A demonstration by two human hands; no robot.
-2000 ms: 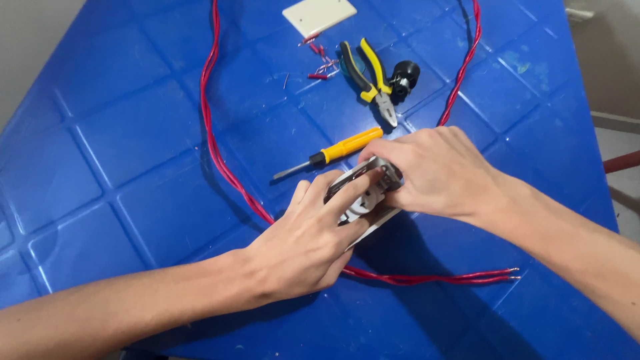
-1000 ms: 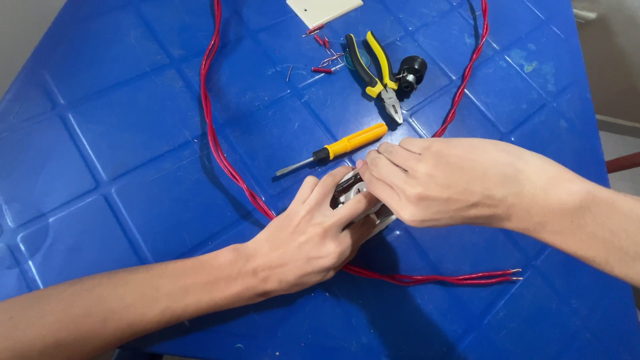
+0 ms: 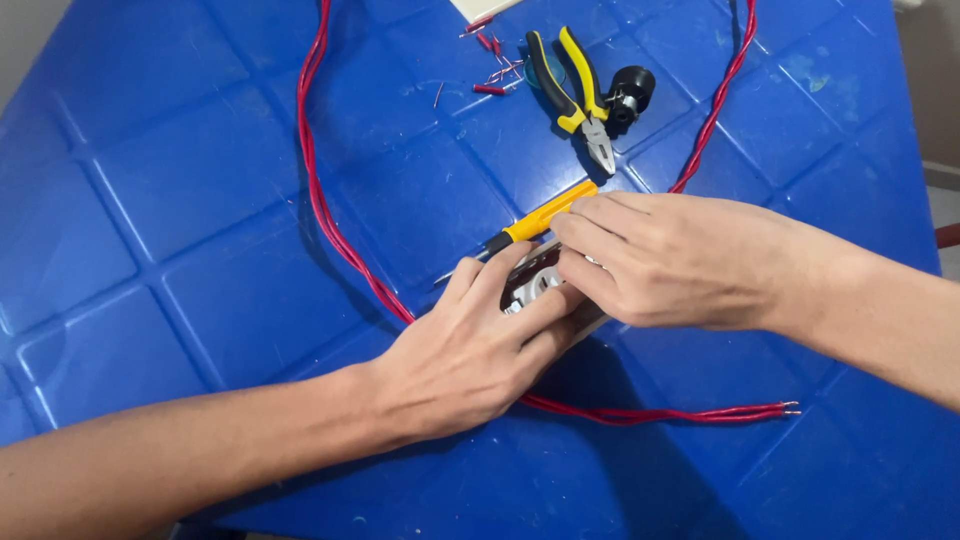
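My left hand [image 3: 472, 345] grips the near left side of a white electrical fitting with a metal frame [image 3: 541, 283], its fingers bent over the edge. My right hand [image 3: 675, 259] is on the fitting's right end, fingertips pinched together; what lies beneath them is hidden. Just beyond the fitting is a screwdriver with a yellow handle [image 3: 551, 210], its tip toward the left. A twisted red wire [image 3: 319, 195] comes down from the top, passes under my left hand and comes out at the right with bare copper ends [image 3: 791, 409].
Pliers with black and yellow grips [image 3: 583, 90] lie open beside a black lamp holder [image 3: 632, 88] on the blue plastic table [image 3: 217, 322]. Red wire scraps [image 3: 489, 89] lie left of them, below a cream plate [image 3: 480, 6]. More twisted red wire [image 3: 720, 97] runs down at the right.
My right hand has shifted over the fitting's right end, covering more of it than two seconds ago. My left hand keeps its hold on the fitting.
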